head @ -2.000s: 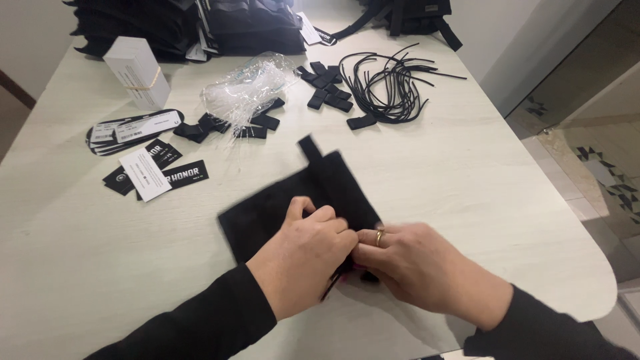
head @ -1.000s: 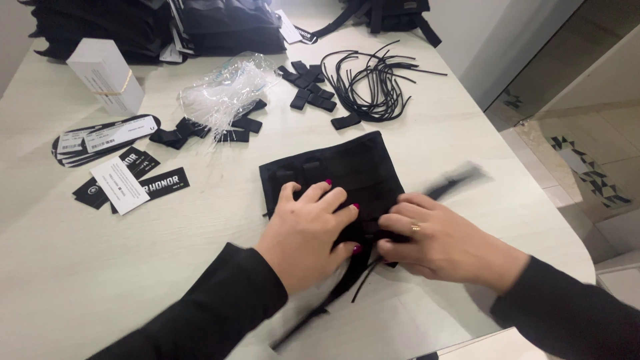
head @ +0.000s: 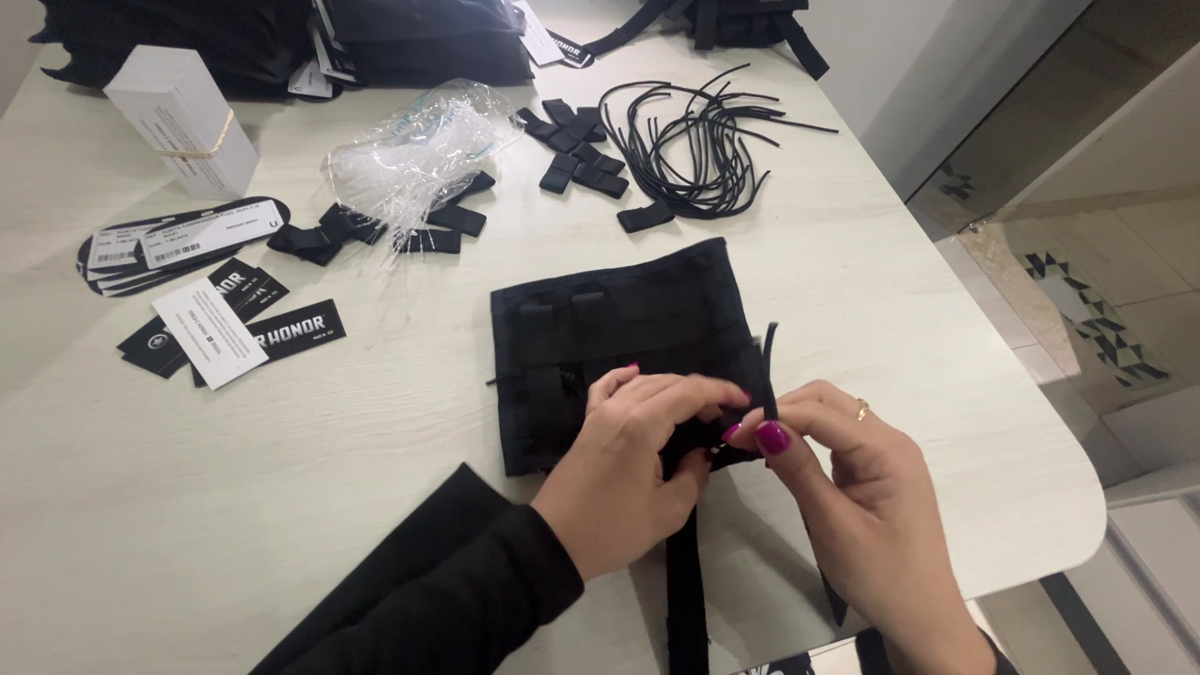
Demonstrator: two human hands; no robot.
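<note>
A black fabric pouch panel [head: 619,328] with sewn webbing loops lies on the pale table. Across its lower right part rests my left hand [head: 633,450], fingertips at the right edge; whether they pinch the fabric is hard to see. My right hand [head: 853,487], with a ring, pinches a thin black cord [head: 771,366] between thumb and forefinger beside that edge, the cord's end pointing up. A black webbing strap [head: 686,591] hangs down from the panel toward the near table edge. The cord's lower part is hidden by my fingers.
Behind the panel lie black cords [head: 694,150], folded webbing pieces [head: 577,150] and a clear bag of plastic fasteners [head: 412,150]. To the left are a banded card stack [head: 187,122], oval labels [head: 187,239] and printed cards [head: 211,328]. Bagged black goods [head: 422,42] line the back.
The panel was tilted with a strap up at its top; now it lies flatter, that strap no longer at the top. My right hand has turned palm-inward, showing a cord's end upright between its fingertips.
</note>
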